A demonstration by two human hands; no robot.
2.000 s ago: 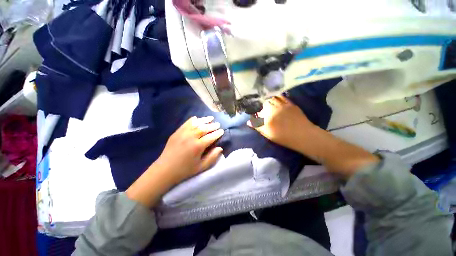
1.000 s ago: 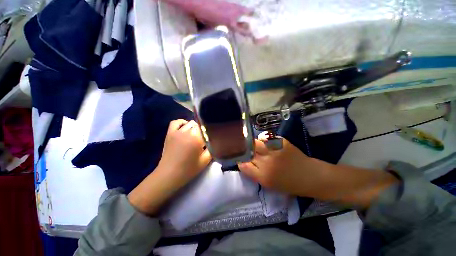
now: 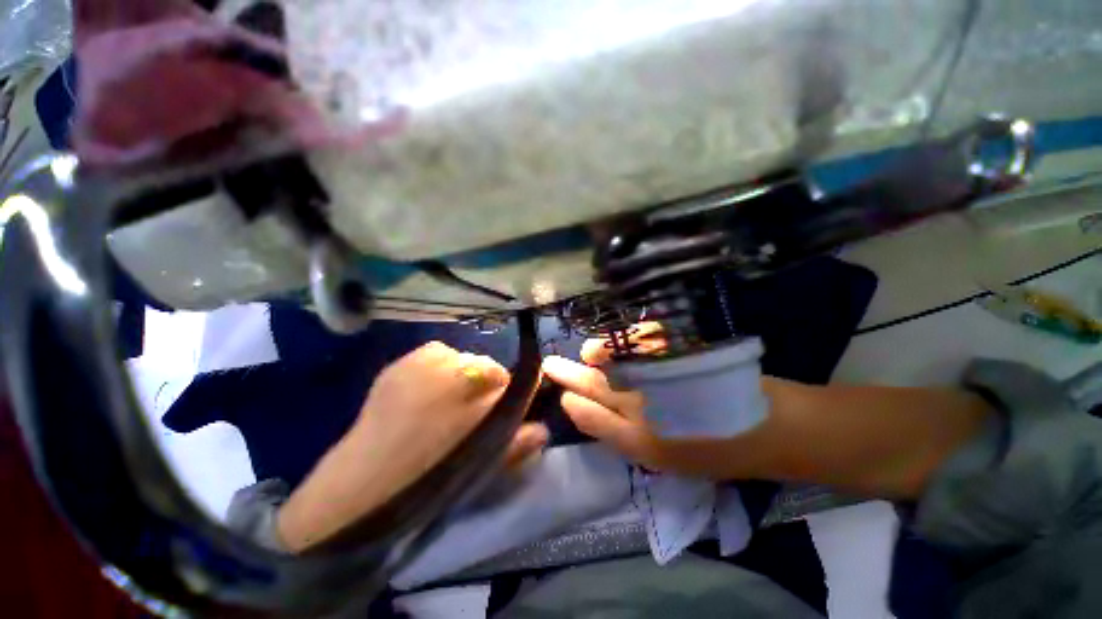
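Note:
The navy garment panel (image 3: 326,375) lies under the sewing machine head (image 3: 508,133), with its pale reverse (image 3: 532,502) turned up at the table's front edge. My left hand (image 3: 417,411) presses on the navy cloth left of the needle area, partly behind the chrome-edged loop (image 3: 73,399). My right hand (image 3: 677,423) lies on the cloth just right of it, fingertips near my left ones, partly covered by the pale round cap of the tension assembly (image 3: 701,387). The needle and presser foot are hidden or too blurred to tell.
A faded pink rag strip (image 3: 181,91) is tied on the machine head. A small yellow-green tool (image 3: 1051,314) lies on the table at the right. The ruler-like strip (image 3: 574,544) runs along the front edge. Dark red cloth (image 3: 36,520) shows at lower left.
The view has come closer to the machine head, so the chrome loop and tension assembly look larger and the loop has shifted left. Both hands remain on the cloth, fingertips close together.

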